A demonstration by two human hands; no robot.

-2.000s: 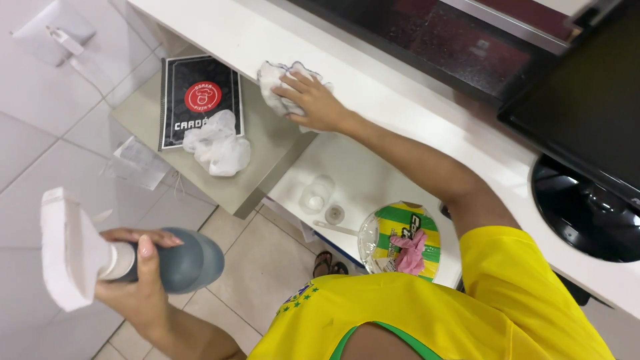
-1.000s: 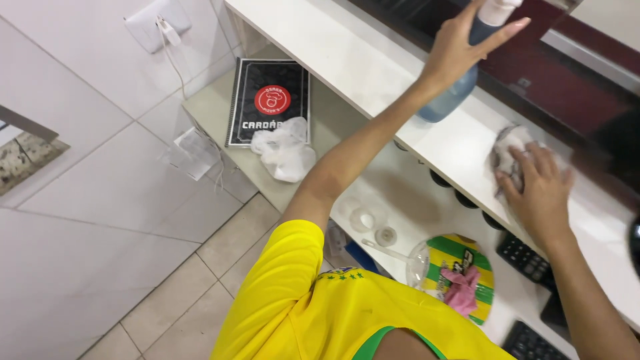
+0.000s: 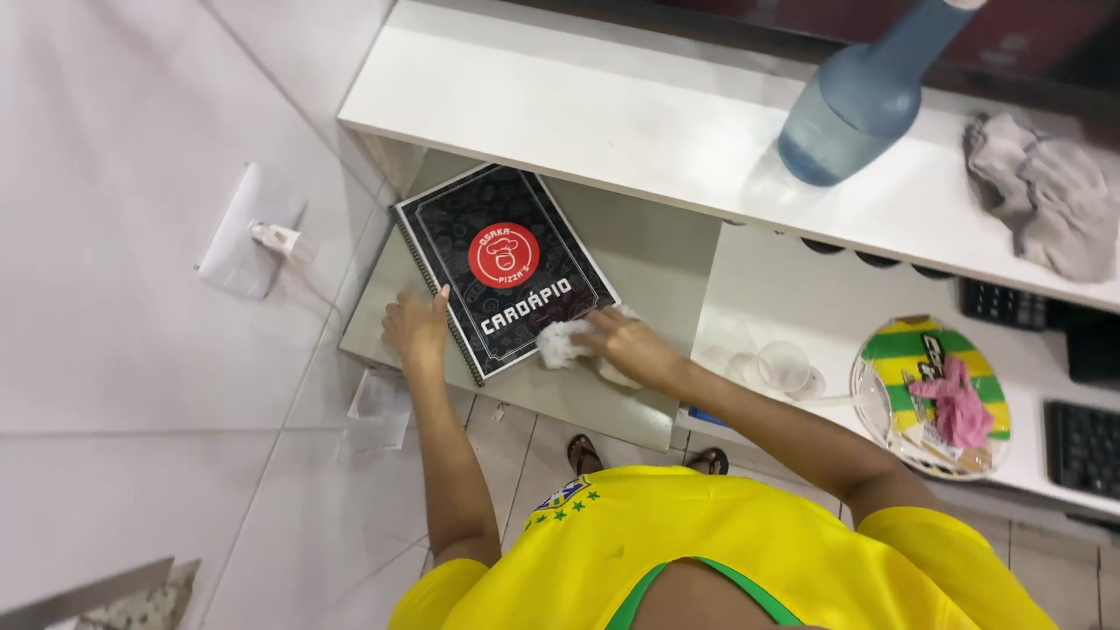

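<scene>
A spiral-bound menu with a black cover (image 3: 507, 262) lies on the grey-beige lower shelf. My left hand (image 3: 415, 328) is at its spiral edge, fingers apart; whether it grips the menu is unclear. My right hand (image 3: 626, 346) has its fingers on a crumpled white plastic bag (image 3: 564, 343) at the menu's lower right corner. On the white upper shelf stands a blue spray bottle (image 3: 844, 114), its top cut off by the frame. A crumpled grey-white cloth (image 3: 1050, 197) lies to the right of the bottle.
A clear plastic cup (image 3: 781, 366) and a round green-and-yellow item with a pink cloth (image 3: 958, 402) on it sit on the white lower surface. Keyboards (image 3: 1085, 448) are at the right. A wall outlet with a plugged-in charger (image 3: 278, 242) is at the left.
The spray bottle and the cloth have been let go onto the upper shelf. Both hands have moved down to the menu and the plastic bag on the lower shelf.
</scene>
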